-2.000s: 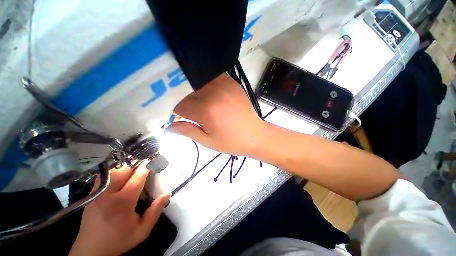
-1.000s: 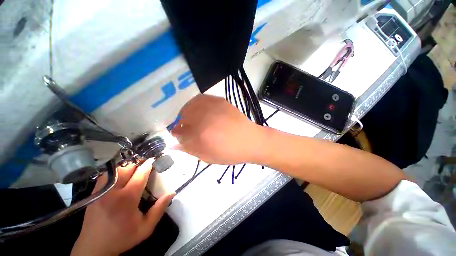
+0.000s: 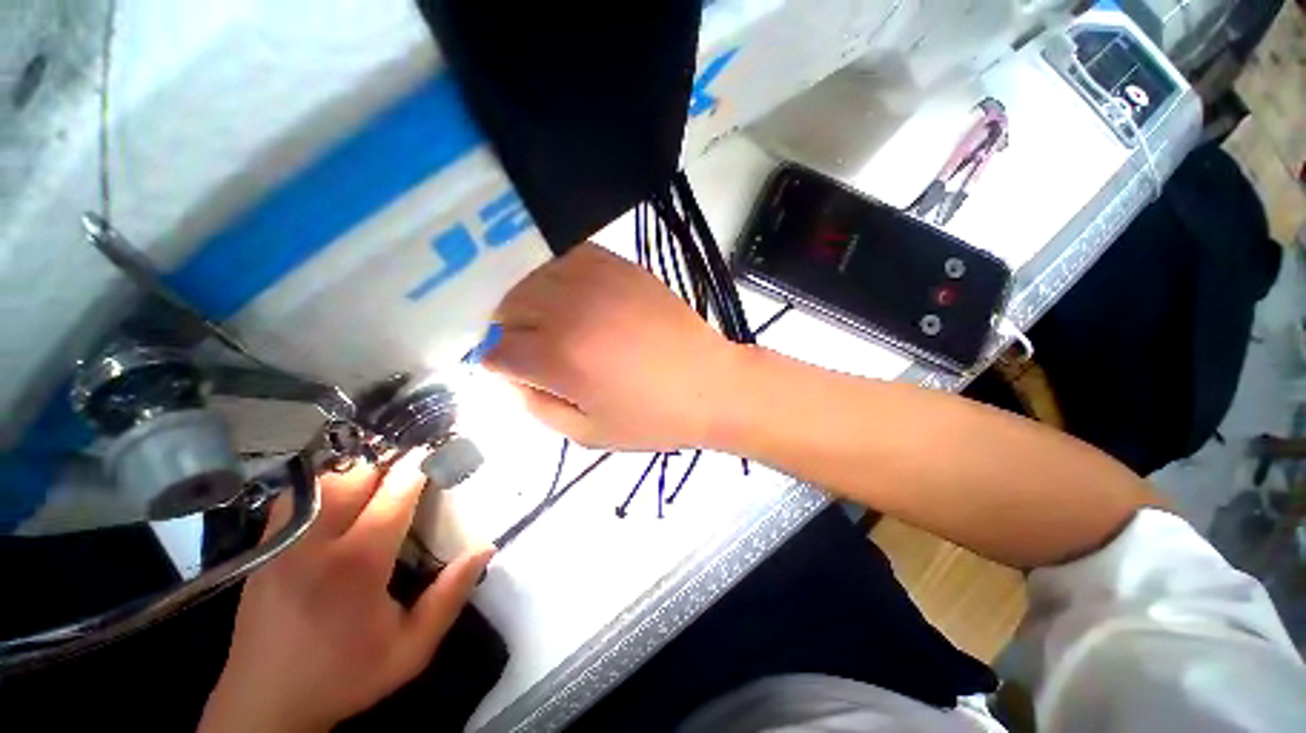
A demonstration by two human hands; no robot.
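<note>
My left hand point(image 3: 337, 602) lies on the black garment piece point(image 3: 466, 652) at lower left, thumb spread, fingertips running under the metal parts beside the needle area point(image 3: 416, 415). A thin black cord point(image 3: 552, 497) runs from near my left thumb towards my right wrist. My right hand point(image 3: 602, 344) is at the needle area from the right, fingers bent; its fingertips are lost in the bright light, so what they hold cannot be told. Several black cords point(image 3: 702, 265) hang behind my right wrist, their ends showing below it on the table.
The white sewing machine point(image 3: 330, 186) fills the upper left, with a wide black strip point(image 3: 573, 115) over it. A smartphone point(image 3: 874, 265), a pink-handled tool point(image 3: 977, 151) and a control panel point(image 3: 1117, 86) are at right. The ruler edge point(image 3: 688, 573) crosses the front.
The view shifts slightly and back. My right hand stays at the needle area with small finger and wrist changes. My left hand keeps nearly the same place on the cloth.
</note>
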